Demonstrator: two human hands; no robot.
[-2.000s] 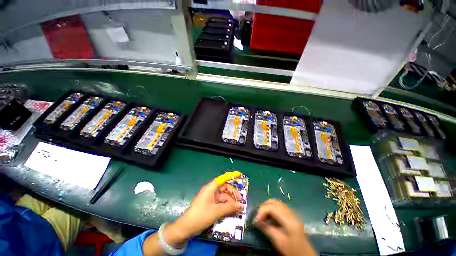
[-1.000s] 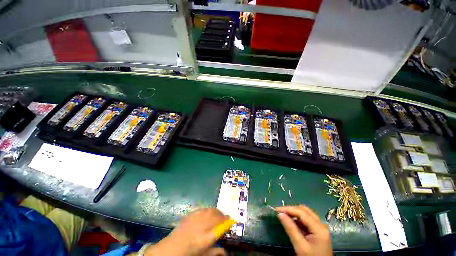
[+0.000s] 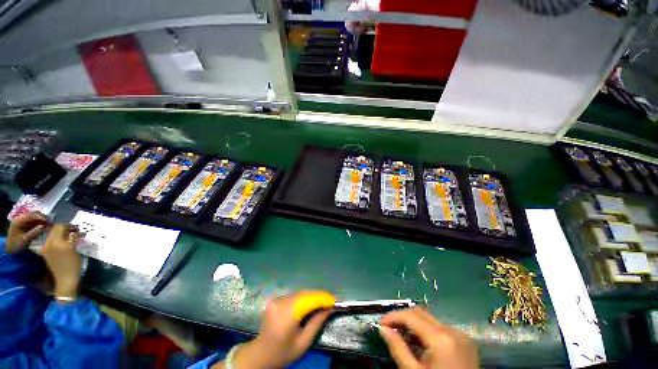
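Note:
A phone assembly [image 3: 371, 305] is held edge-on above the bench, showing as a thin dark and pale strip. My left hand [image 3: 292, 328], with a yellow finger cot [image 3: 313, 303] on one finger, grips its left end. My right hand [image 3: 429, 339] is at its right end, thumb and fingertips pinched together near the lower edge. A tiny pale sliver, perhaps a small flex, shows at those fingertips, partly hidden. The pile of flexes [image 3: 518, 292] lies right of my hands.
Two black phone trays [image 3: 306, 179] [image 3: 231, 232] hold several phones behind my hands. A white paper strip [image 3: 566, 285] and clear blister tray [image 3: 613, 234] are at right. A paper sheet [image 3: 126, 241], dark stick [image 3: 173, 270] and another person's hands [image 3: 58, 249] are at left.
The phone has gone from lying flat and upright in view to being held edge-on and crosswise. My right hand has moved to its right end. Another person's hands have appeared at left.

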